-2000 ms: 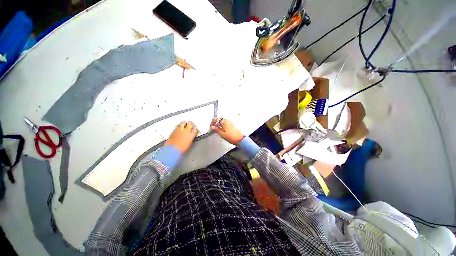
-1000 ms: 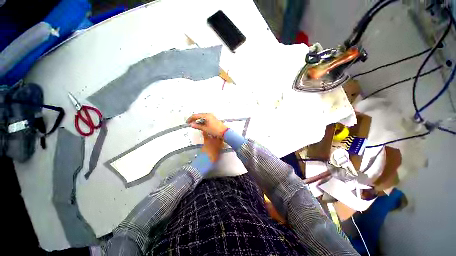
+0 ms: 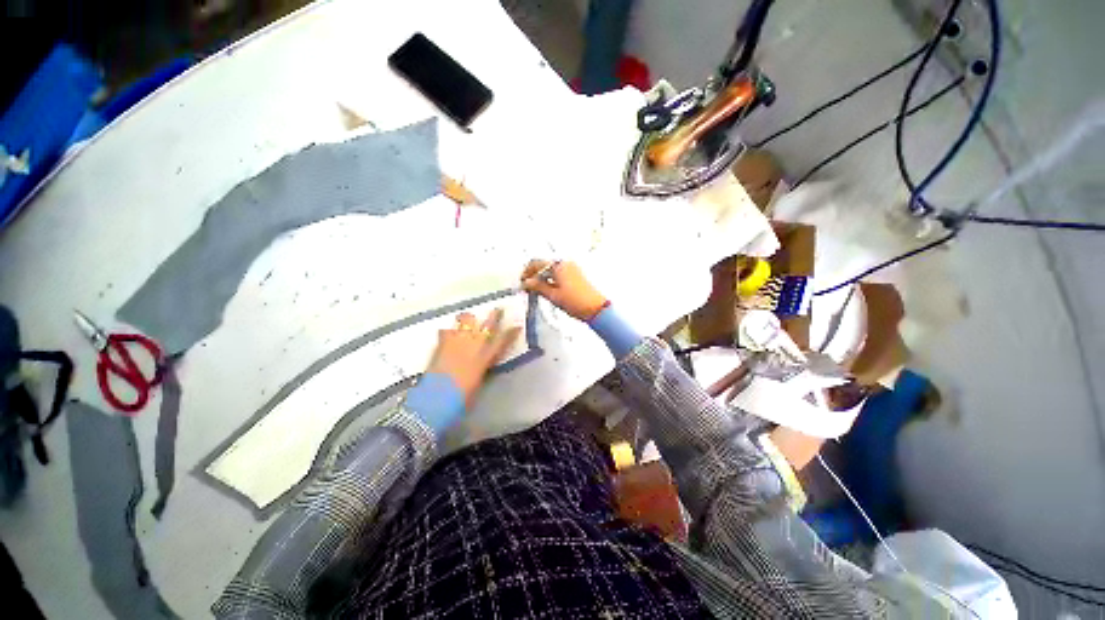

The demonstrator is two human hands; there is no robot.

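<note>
A white curved paper pattern point(image 3: 321, 418) lies on a curved grey cloth piece point(image 3: 279, 395), whose border shows around it. My left hand point(image 3: 475, 348) lies flat on the pattern near its right end, fingers spread, holding nothing. My right hand point(image 3: 565, 288) is at the upper right corner of the pattern, with its fingers closed on a thin marking pen point(image 3: 547, 273), its tip near the grey border. The pen is small and partly covered by my fingers.
A larger grey cloth piece point(image 3: 285, 218) lies beyond the pattern. Red-handled scissors point(image 3: 127, 371), a narrow dark strip point(image 3: 167, 438) and another grey piece point(image 3: 107, 509) are left. A phone point(image 3: 441, 80) lies at the back, an iron point(image 3: 693, 139) right, with boxes point(image 3: 882, 327) below.
My right hand has moved from the pattern's upper edge, across my left hand, to its right corner. My left hand now shows flat and spread on the pattern. The camera view has shifted.
</note>
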